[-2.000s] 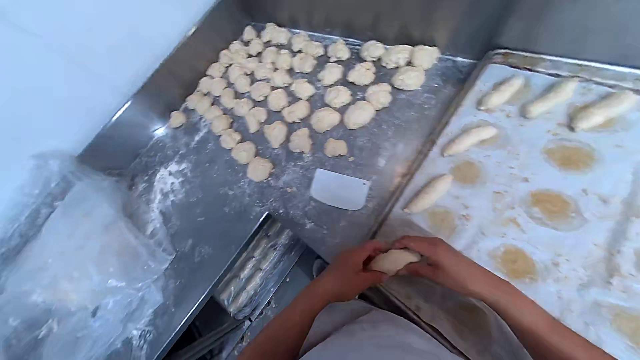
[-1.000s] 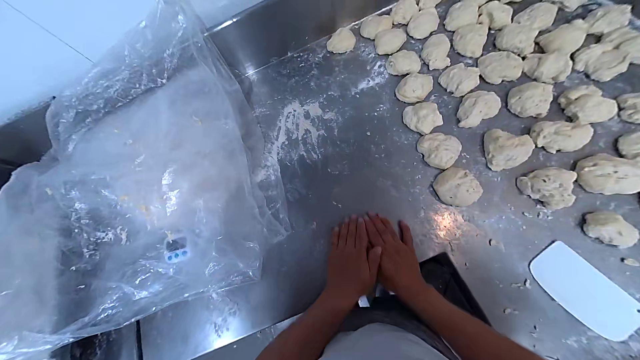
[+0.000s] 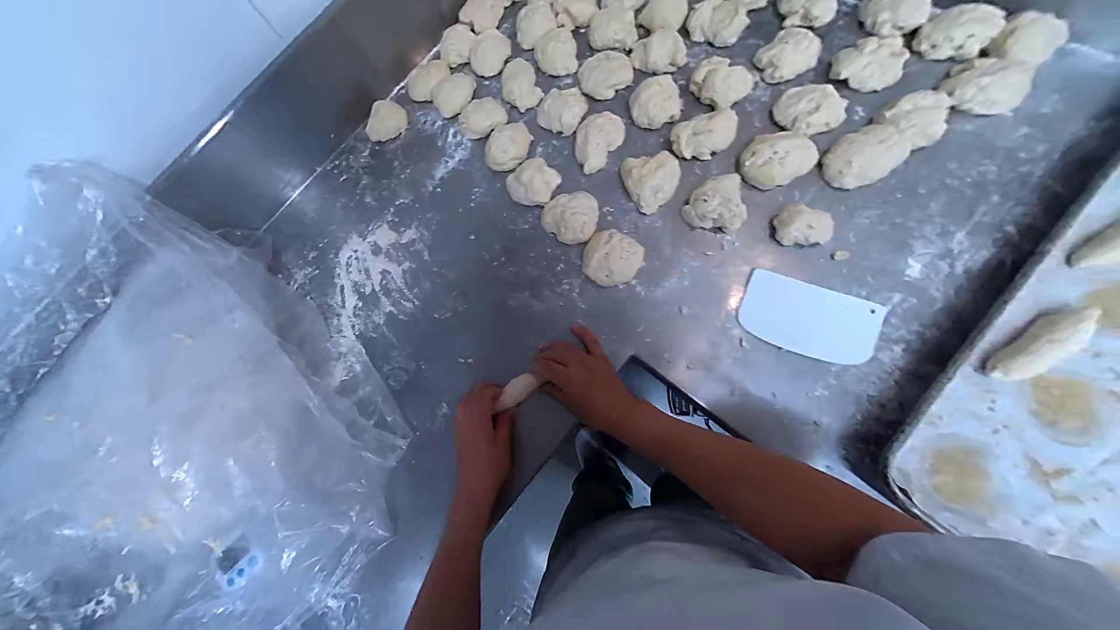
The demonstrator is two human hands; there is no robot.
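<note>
A short roll of pale dough (image 3: 518,391) lies at the front edge of the steel table (image 3: 455,262), its two ends under my fingers. My left hand (image 3: 484,433) grips its left end, and my right hand (image 3: 582,372) covers its right end. Beyond my hands, many rough dough pieces (image 3: 613,258) are spread over the table's far part. A white plastic dough scraper (image 3: 814,317) lies flat to the right of my right hand.
Crumpled clear plastic sheeting (image 3: 219,394) covers the left side. At the right, a lined baking tray (image 3: 945,394) holds shaped dough pieces (image 3: 1046,343). A raised steel wall (image 3: 254,114) borders the back left. Dry flour (image 3: 376,271) is scattered on the table.
A second ago both my hands lay flat, side by side, over the table edge; now they are apart with a dough roll between them. Two seconds ago they held dough near the tray.
</note>
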